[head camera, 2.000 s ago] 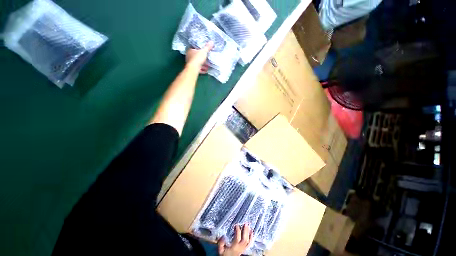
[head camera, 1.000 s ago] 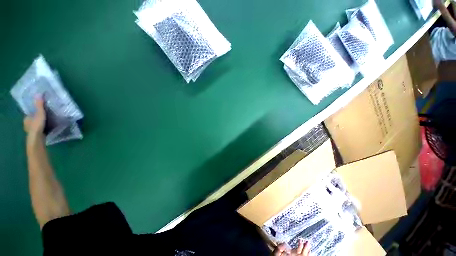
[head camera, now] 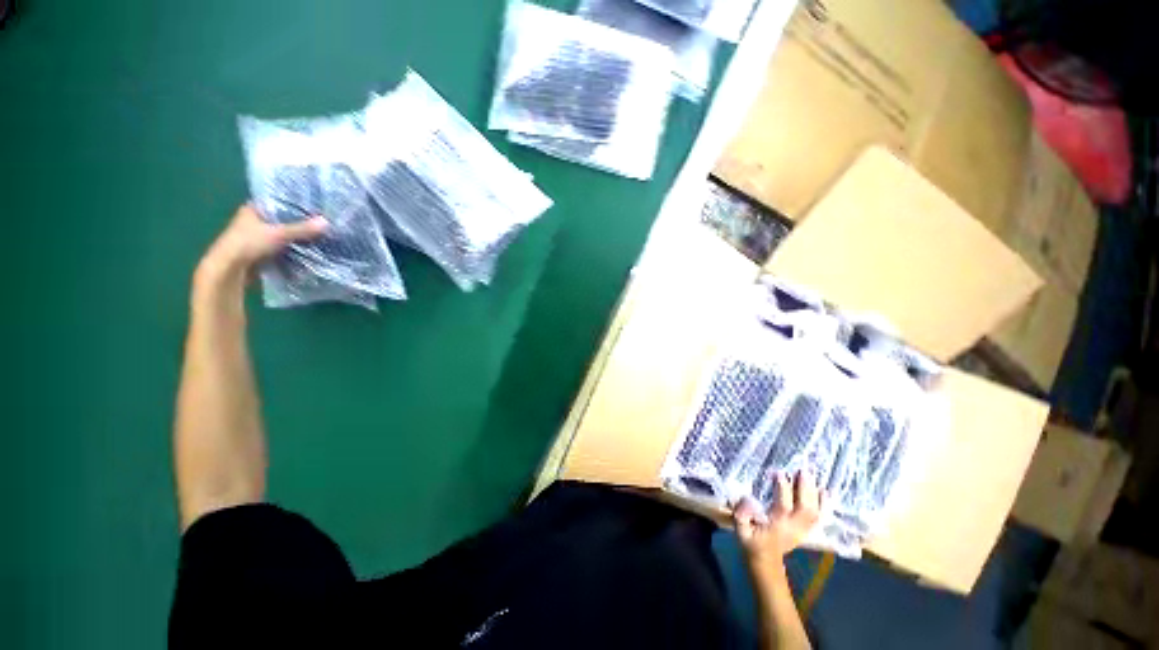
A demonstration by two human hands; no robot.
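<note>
My left hand [head camera: 264,241] grips the near side of a stack of bubble packets [head camera: 324,216] on the green table, thumb on top. This stack touches and partly overlaps another stack of packets [head camera: 451,191] on its right. My right hand [head camera: 778,508] rests with its fingers spread on the near ends of packets standing in a row [head camera: 813,438] in the open carton [head camera: 636,419]. The undersides of both hands are hidden.
More packets [head camera: 585,95] lie near the table's pale edge [head camera: 686,191]. Beyond the open carton are a printed brown carton [head camera: 877,64] and a dark bubble sheet [head camera: 744,222]. A red crumpled bag [head camera: 1068,127] is at the upper right; brown boxes [head camera: 1068,476] stand at right.
My left hand has moved from the upper packets to a stack at the far left, and this stack now lies against another one. My right hand has stayed at the carton. The view has shifted.
</note>
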